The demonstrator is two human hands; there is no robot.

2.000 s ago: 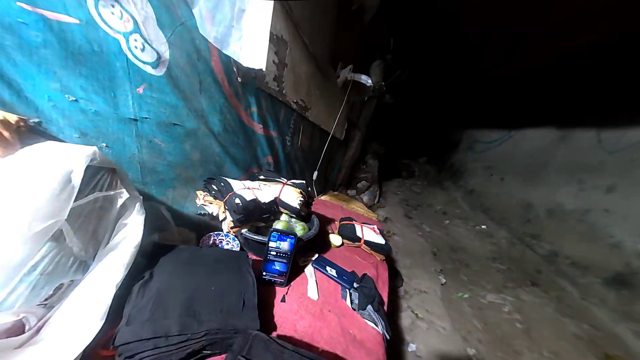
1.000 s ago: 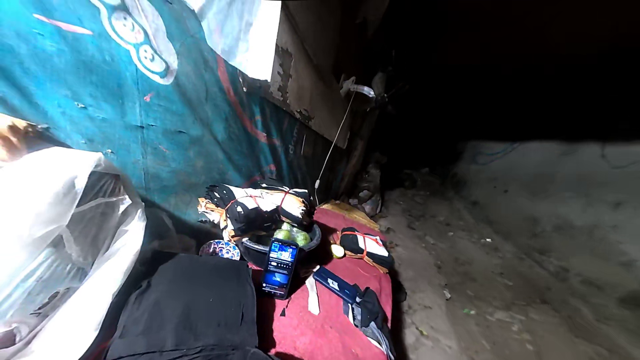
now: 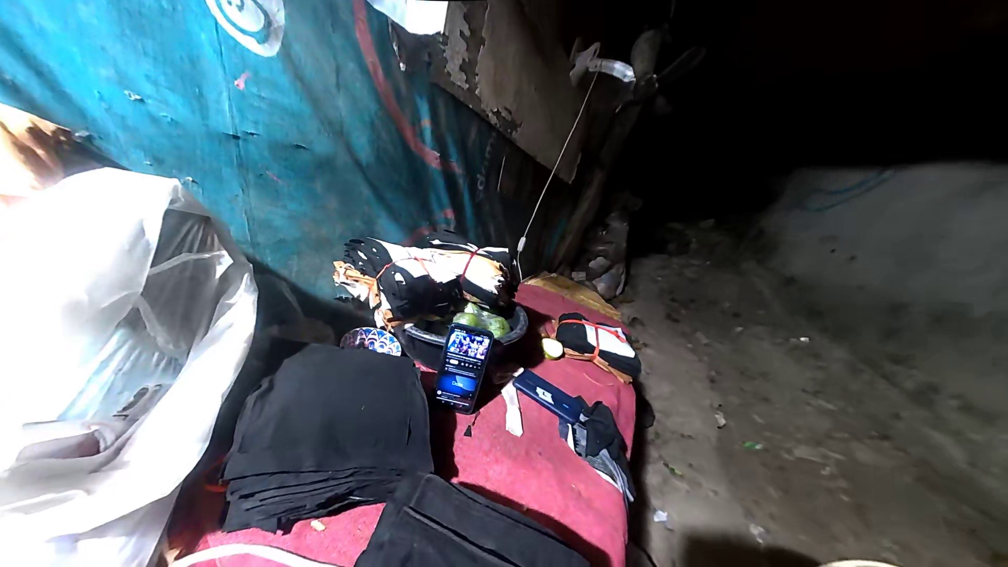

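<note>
Neither of my hands shows in the head view. A stack of black cloth pieces (image 3: pixel 331 425) lies on a red cloth cover (image 3: pixel 543 488), with another folded black cloth (image 3: pixel 465 531) at the bottom edge. A lit smartphone (image 3: pixel 465 368) leans upright against a dark basin (image 3: pixel 516 327) that holds green fruit (image 3: pixel 482 319). Bundles of black and white cloth (image 3: pixel 429 272) tied with red bands rest at the back of the basin. To the right are a smaller tied bundle (image 3: pixel 598 342), a cut piece of green fruit (image 3: pixel 552 348) and a dark blue rectangular case (image 3: pixel 549 396).
A large white plastic bag (image 3: pixel 118 339) stands at the left, before a blue tarpaulin wall (image 3: pixel 197 126). A patterned bowl (image 3: pixel 372 340) sits behind the black stack. Cloth scraps (image 3: pixel 602 441) lie near the cover's right edge, beside a dirt floor (image 3: pixel 756 409). A cord (image 3: pixel 559 157) hangs behind.
The view has shifted somewhat, and more of the folded black cloth shows at the bottom edge. The phone, basin and bundles rest as before.
</note>
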